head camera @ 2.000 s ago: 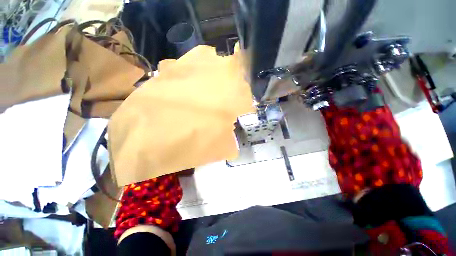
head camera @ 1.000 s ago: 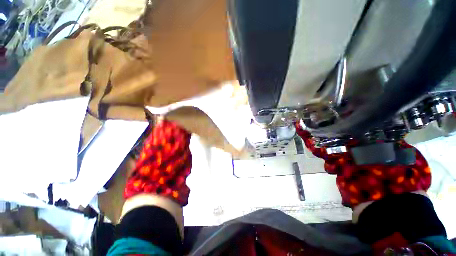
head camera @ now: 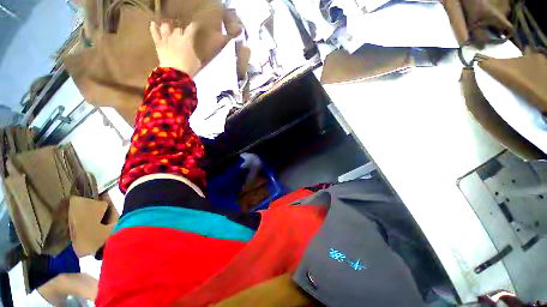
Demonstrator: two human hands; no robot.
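My left hand [head camera: 175, 47] is stretched out at the upper left, palm down with fingers spread. It rests on or just over brown bag pieces [head camera: 114, 69] with strap loops at their top; contact is hard to tell. My right hand is not in view. More brown bag pieces with pale reverse sides [head camera: 507, 96] and strap handles lie at the upper right of the white machine table [head camera: 414, 162]. The metal machine bed [head camera: 522, 201] shows at the right edge. A brown piece [head camera: 270, 294] shows at the bottom edge by my lap.
Brown pieces [head camera: 45, 186] are stacked at the far left. White and brown scraps [head camera: 270, 45] lie at the top centre. A blue container [head camera: 273, 183] sits low in the dark gap beside the table. A blurred, skin-toned shape is at the bottom left.
The view has swung left, so the machine head is out of the picture. My left hand has left the panel by the machine and reached out to the pile at left. My right hand has gone from view.
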